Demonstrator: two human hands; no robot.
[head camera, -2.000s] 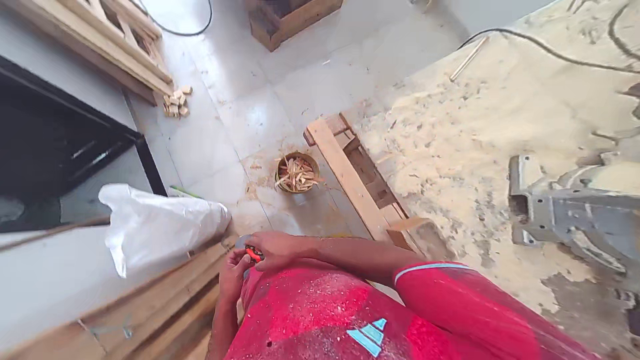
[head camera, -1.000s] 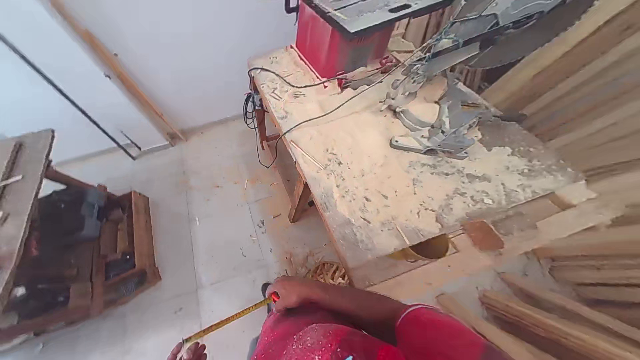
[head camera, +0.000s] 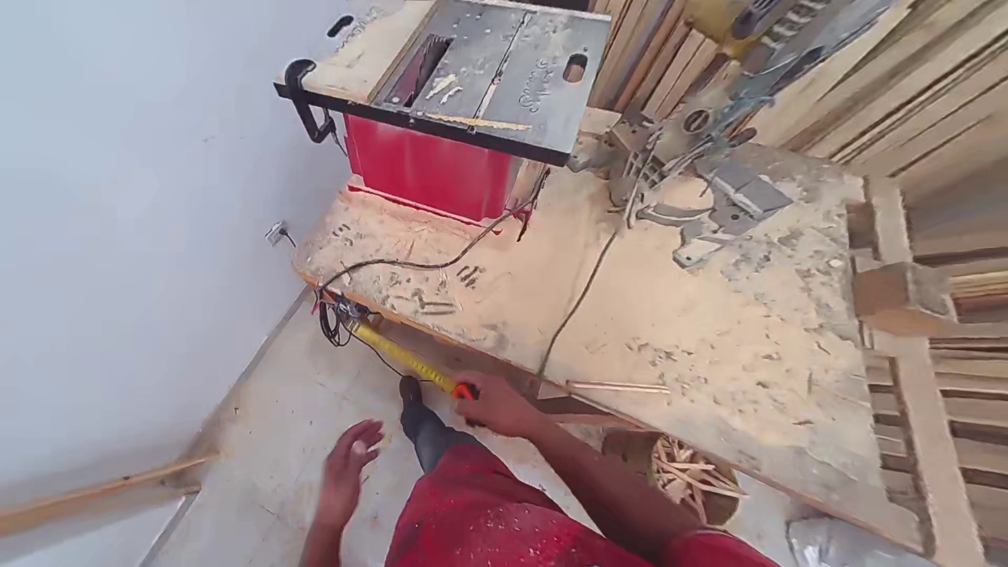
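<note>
My right hand (head camera: 496, 403) grips the orange and black case of a tape measure (head camera: 466, 391), beside the front edge of the sawdust-covered workbench (head camera: 630, 315). The yellow blade (head camera: 402, 356) is pulled out of the case and runs up and left toward the bench's near left corner, where a coiled black cable (head camera: 335, 321) hangs. My left hand (head camera: 350, 465) is held over the floor, fingers apart, with nothing in it.
A red table saw (head camera: 433, 165) with a clamp (head camera: 303, 102) stands at the bench's back left. A miter saw (head camera: 709, 197) is to its right. Cables cross the bench. Below its front edge stands a bucket of wood offcuts (head camera: 693, 476). Lumber (head camera: 898, 87) is stacked at right.
My left hand has let go of the tape, whose end it held a second ago. The blade now points toward the bench corner. The view has swung round to the bench.
</note>
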